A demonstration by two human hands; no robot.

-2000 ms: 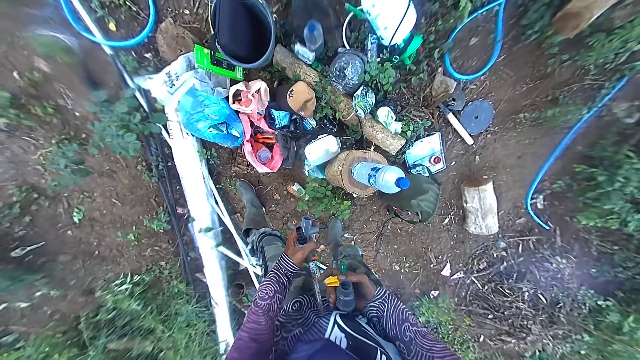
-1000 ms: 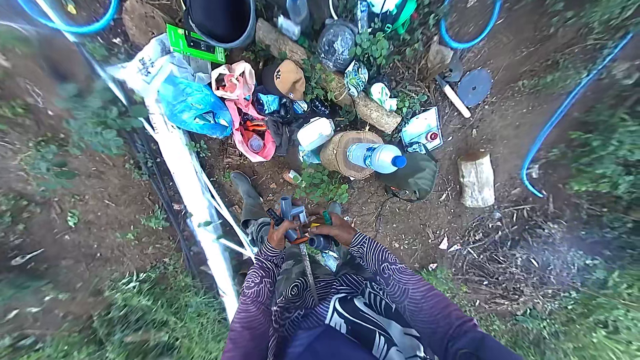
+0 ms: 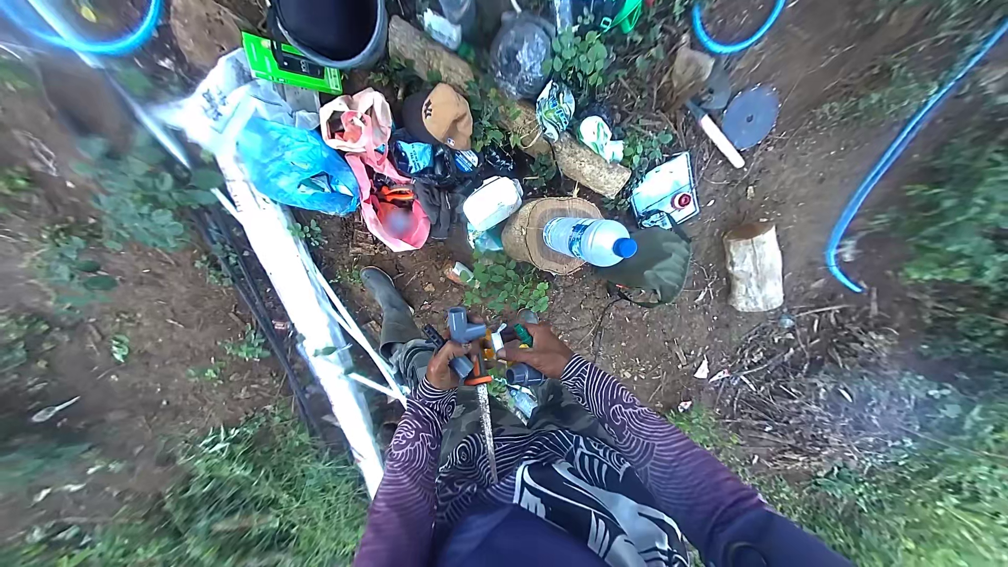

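Note:
My left hand [image 3: 447, 364] is closed around a grey plastic pipe tee [image 3: 465, 324] and a hand saw with an orange-and-grey handle [image 3: 477, 376]; the saw's blade points back toward my body. Beside it, my right hand [image 3: 543, 353] holds several small items, among them a green-capped piece [image 3: 523, 335] and a white piece [image 3: 497, 340]. A dark grey pipe fitting [image 3: 523, 375] shows just below my right palm. Which fingers bear on it is hidden. Below the hands, a clear plastic bottle or bag [image 3: 521, 400] lies near my lap.
Ahead, a water bottle [image 3: 587, 240] lies on a tree stump [image 3: 526, 236]. Blue [image 3: 295, 169] and pink bags [image 3: 394, 220] sit left of it, a black bucket [image 3: 331, 27] behind. White pipes [image 3: 276, 252] run along my left; a cut log [image 3: 754, 268] stands right. A hammer [image 3: 720, 138] lies beyond.
My right hand has moved up from near my lap, away from my body, to beside my left hand. The grey fitting that it held low is now up near the tee.

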